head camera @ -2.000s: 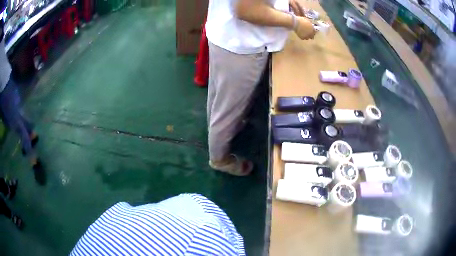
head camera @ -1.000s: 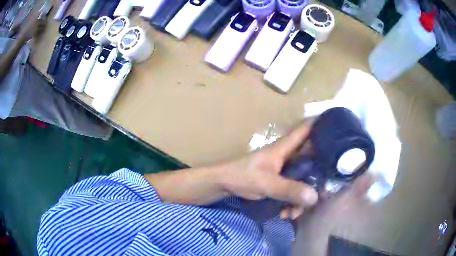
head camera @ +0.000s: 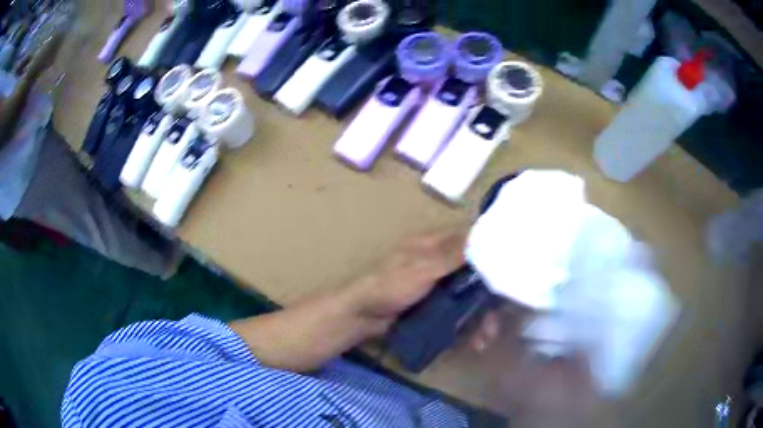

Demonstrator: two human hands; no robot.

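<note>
My left hand (head camera: 418, 272) is closed around a black handheld fan (head camera: 439, 322), near its neck. The fan's dark handle points down and left. A white wiping cloth (head camera: 535, 238) covers most of the fan's head; only a dark edge shows at its upper left. My right hand (head camera: 535, 376) is blurred at the lower right, below the cloth, and holds it against the fan. The cloth's loose part hangs to the right. The fingers under the cloth are hidden.
Two purple fans (head camera: 381, 121) and a white fan (head camera: 468, 155) lie beyond my hands on the brown board (head camera: 309, 209). More white, black and purple fans lie at the upper left. A red-tipped squeeze bottle (head camera: 648, 125) is at the upper right. Grey trousers (head camera: 92, 209) show at left.
The view first swung from the aisle to the board. Since a second ago, the cloth has come off the board onto the fan's head, which was bare then. My left hand still holds the fan.
</note>
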